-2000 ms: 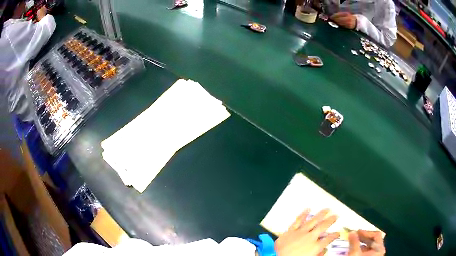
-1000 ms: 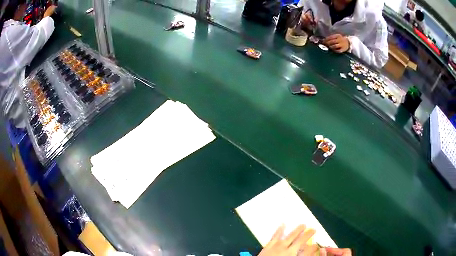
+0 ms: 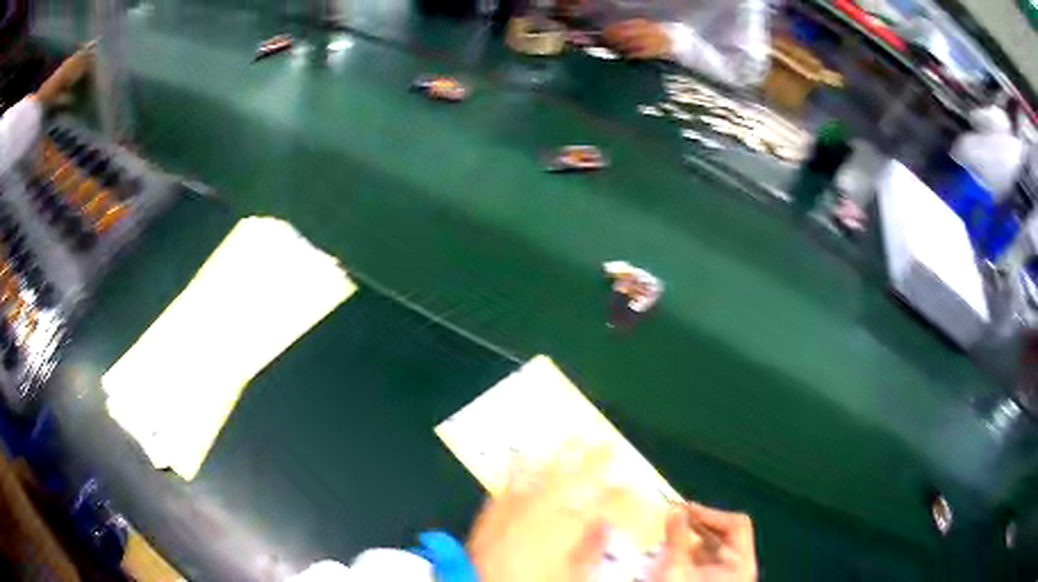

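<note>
A white label sheet with a yellowish edge (image 3: pixel 524 412) lies flat on the dark green bench at the bottom centre. My left hand (image 3: pixel 558 517), with a blue band at its wrist (image 3: pixel 446 557), lies over the sheet, blurred. My right hand (image 3: pixel 711 543) is at the sheet's right edge, its fingers bent close together. The blur hides whether it holds something. A small whitish patch with bluish marks (image 3: pixel 624 557) shows between the hands. A fanned stack of white-yellow sheets (image 3: pixel 233 330) lies to the left.
Modules lie along the green belt, the nearest (image 3: pixel 633 290) beyond the sheet. Blister trays (image 3: pixel 85 216) with black and orange parts stand far left. A white box (image 3: pixel 928 256) is at the right. A coworker's hand (image 3: pixel 640 39) and scattered whitish parts (image 3: pixel 740 119) are across the belt.
The view has swung to the right, so the stack, sheet and modules sit further left in the picture. Both my hands remain at the sheet and show more fully than one second ago.
</note>
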